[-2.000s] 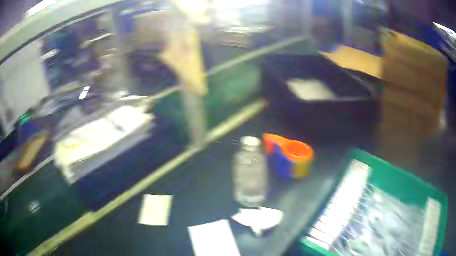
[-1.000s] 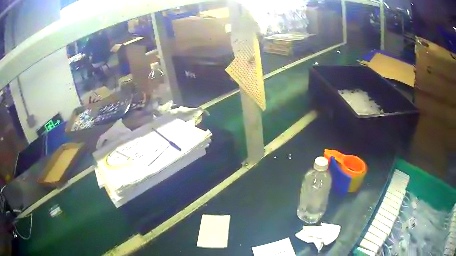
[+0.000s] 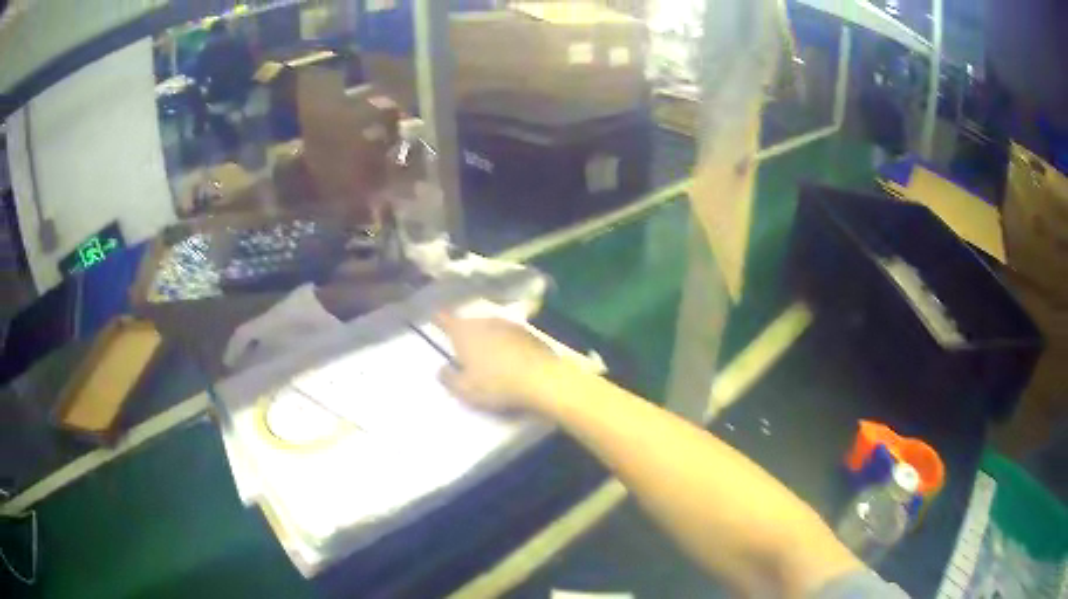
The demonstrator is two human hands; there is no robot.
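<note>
The thick stack of white record sheets [image 3: 387, 474] lies on the green line, with a yellowish circle on its top sheet. A thin dark pen [image 3: 431, 341] lies on the sheets. My right hand [image 3: 498, 360] reaches in from the lower right over the stack. Its fingers are apart around the pen's near end; the blur hides whether they touch it. My left hand is not in view.
The clear bottle [image 3: 880, 515] and orange and blue dispenser [image 3: 899, 451] stand at lower right, beside the green tote [image 3: 1031, 515]. A black bin [image 3: 843, 252] stands at right. A post [image 3: 699, 339] rises beyond my forearm. A brown tray [image 3: 111, 380] is at left.
My right hand has come into view and reached to the pen on the sheets. The camera view has shifted, so the bottle, dispenser and green tote sit further right and lower.
</note>
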